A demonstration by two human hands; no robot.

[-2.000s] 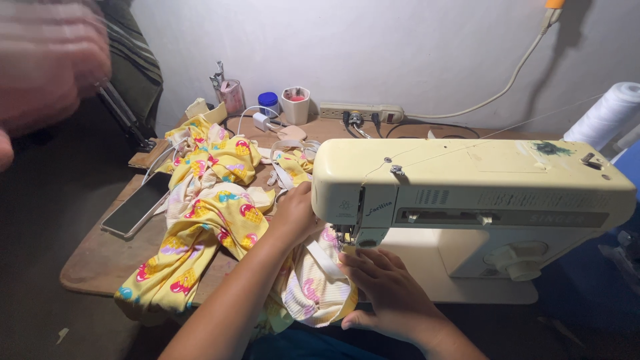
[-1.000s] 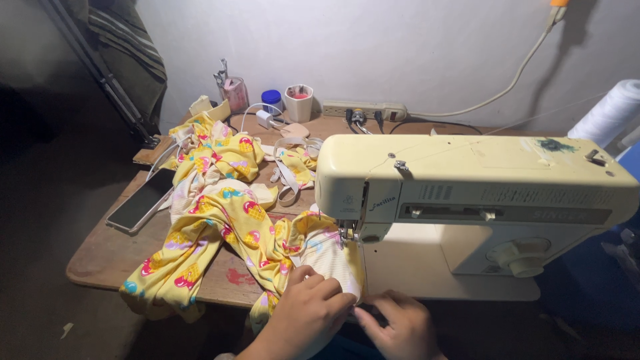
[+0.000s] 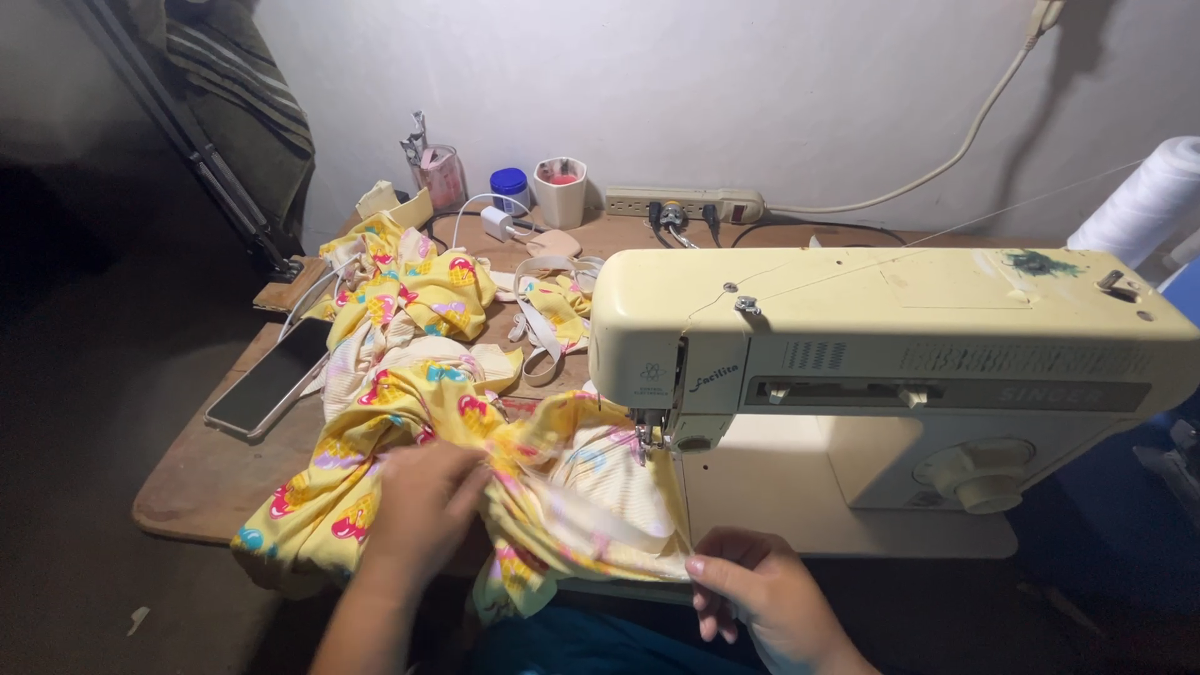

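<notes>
A cream Singer sewing machine (image 3: 881, 328) stands on the wooden table. Yellow printed fabric (image 3: 525, 450) with a pale ribbed underside lies bunched to its left, one edge beside the presser foot (image 3: 647, 436). A whitish band (image 3: 609, 520) runs blurred across the fabric. My right hand (image 3: 750, 586) pinches the fabric's corner between thumb and fingers, in front of the machine bed. Over the fabric to the left is my left hand (image 3: 427, 502), blurred; whether its fingers grip the cloth cannot be told. White thread runs from a large spool (image 3: 1139, 202) to the machine.
A smartphone (image 3: 272, 380) lies on the table's left side. Behind the fabric are a glass jar (image 3: 441, 178), a blue-lidded jar (image 3: 509, 192), a white cup (image 3: 561, 192), a charger (image 3: 497, 223) and a power strip (image 3: 684, 204). A lamp arm (image 3: 206, 159) rises at the left.
My left hand has moved left and away from the right hand, onto the bunched fabric. The fabric near the presser foot is spread out differently. A blurred hand at upper left, two seconds ago, is gone.
</notes>
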